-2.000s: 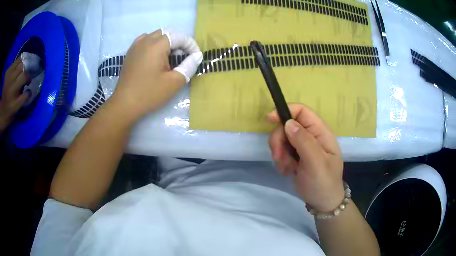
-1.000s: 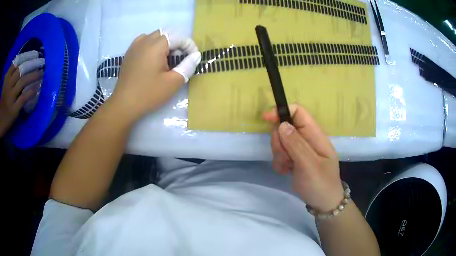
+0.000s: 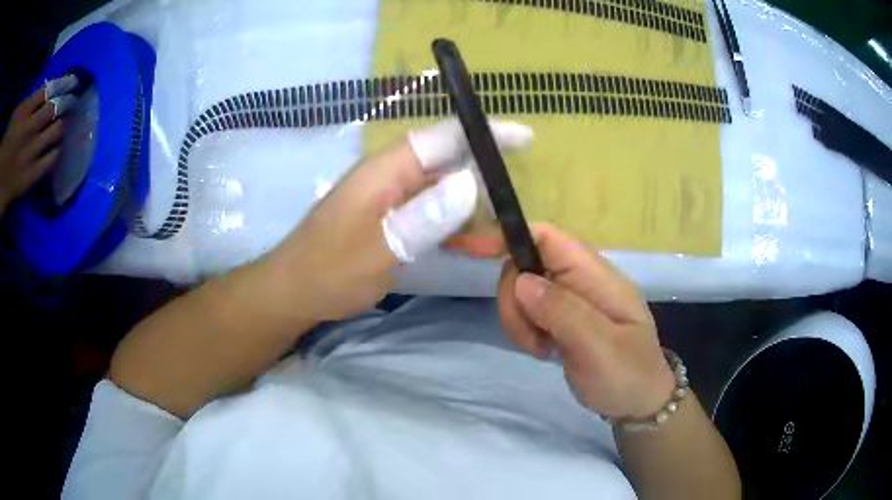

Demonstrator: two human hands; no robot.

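My left hand (image 3: 367, 220), with white finger cots on the thumb and index finger, is raised just left of the black bar. Its index finger passes behind the bar, the two fingers are apart, and I see nothing between them; whether they touch the bar is unclear. My right hand (image 3: 577, 312) holds the lower end of the flat black bar (image 3: 489, 166), which tilts up and to the left. The strip of black pads (image 3: 606, 96) lies across the yellow sheet (image 3: 626, 186) and curves left toward the blue reel (image 3: 98, 195).
Another person's hand (image 3: 31, 142) is at the blue reel. A second strip (image 3: 646, 14) lies at the sheet's top edge. A thin dark tool (image 3: 733, 49) and dark strips (image 3: 846, 135) lie right of the sheet. A round black-and-white object (image 3: 797, 415) is at lower right.
My left hand has let go of the strip and moved right and toward me, beside the bar. My right hand and the bar have shifted slightly left. The strip's left part is now uncovered.
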